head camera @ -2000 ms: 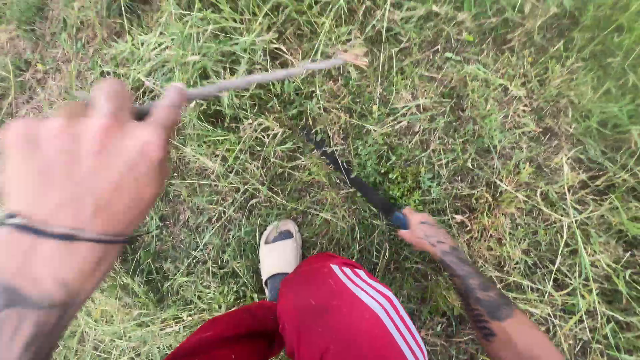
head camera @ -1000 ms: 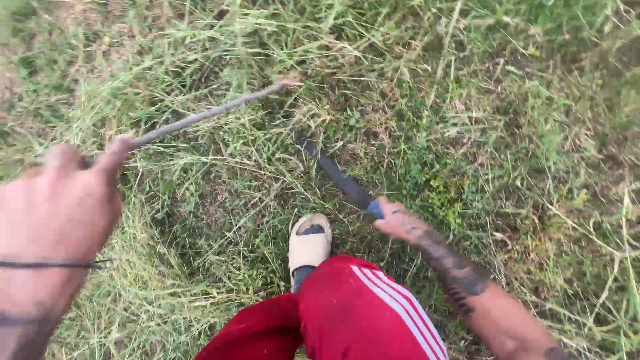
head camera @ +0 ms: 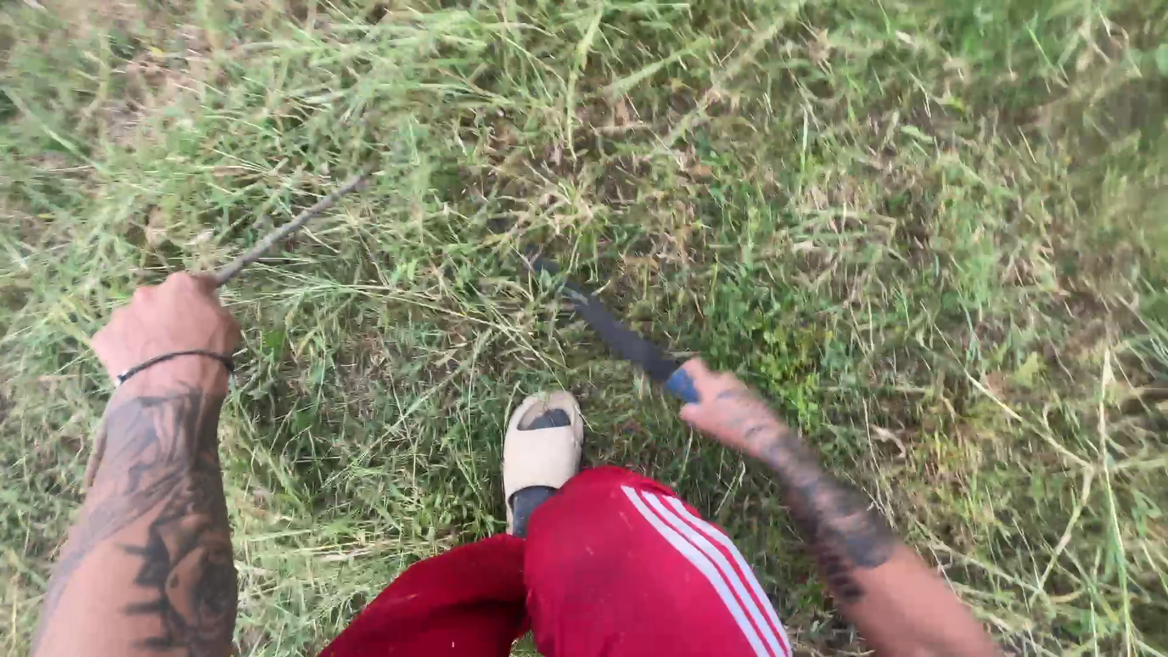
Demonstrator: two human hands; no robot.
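My left hand, with a dark cord around its wrist, is closed around a thin wooden stick at the left. The stick slants up and right, its far end among the grass. At right of centre, my right hand grips the blue handle of a machete-like tool. Its dark blade points up and left, low over the grass, and the blade's tip is partly hidden by grass blades.
Tangled green and dry grass covers the ground all around. My foot in a beige slide sandal stands on it below the blade. My knee in red trousers with white stripes is at the bottom.
My left hand, near the camera and higher in the view two seconds ago, has moved down toward the grass with the stick. The right hand still holds the bladed tool.
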